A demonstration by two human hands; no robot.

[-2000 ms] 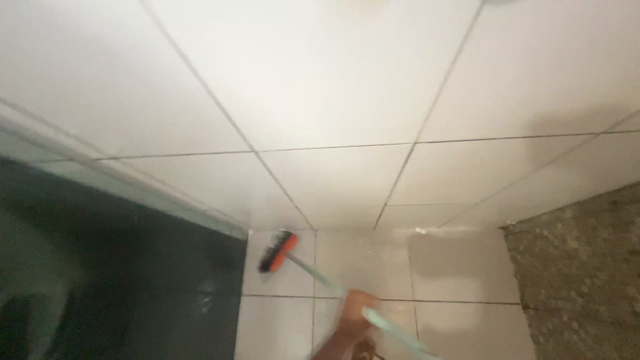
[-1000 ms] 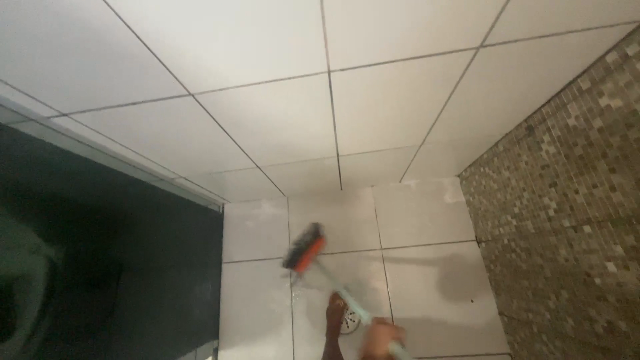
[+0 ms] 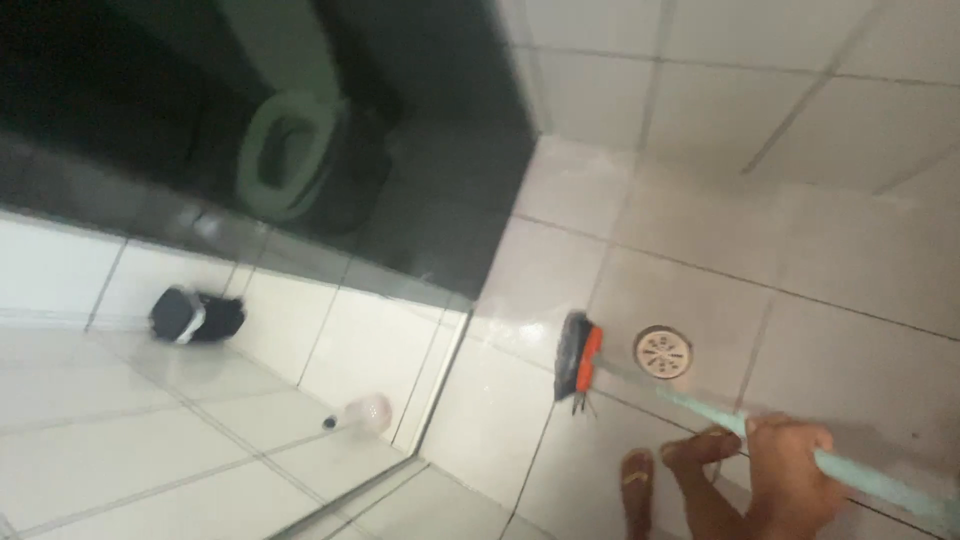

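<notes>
My left hand (image 3: 791, 469) is closed around the pale green handle (image 3: 705, 409) of a push broom, at the lower right. The handle runs from the right edge down to the broom head (image 3: 577, 356), which has an orange block and dark bristles. A few bristles stick out at its near end. The head is on the light floor tiles, left of a round floor drain (image 3: 664, 352). My right hand is out of view, and so is the handle's far end.
My feet (image 3: 637, 476) in thong sandals are below the drain. A dark glass panel (image 3: 442, 172) with a toilet reflected in it or seen through it is at upper left. A black object (image 3: 196, 315) and a blurred, pale round object (image 3: 369, 414) lie left of the metal-edged threshold.
The view has swung to the left and turned. The broom head now lies beside the drain; one second ago it was farther from it, toward the tiled wall. My left hand still grips the handle.
</notes>
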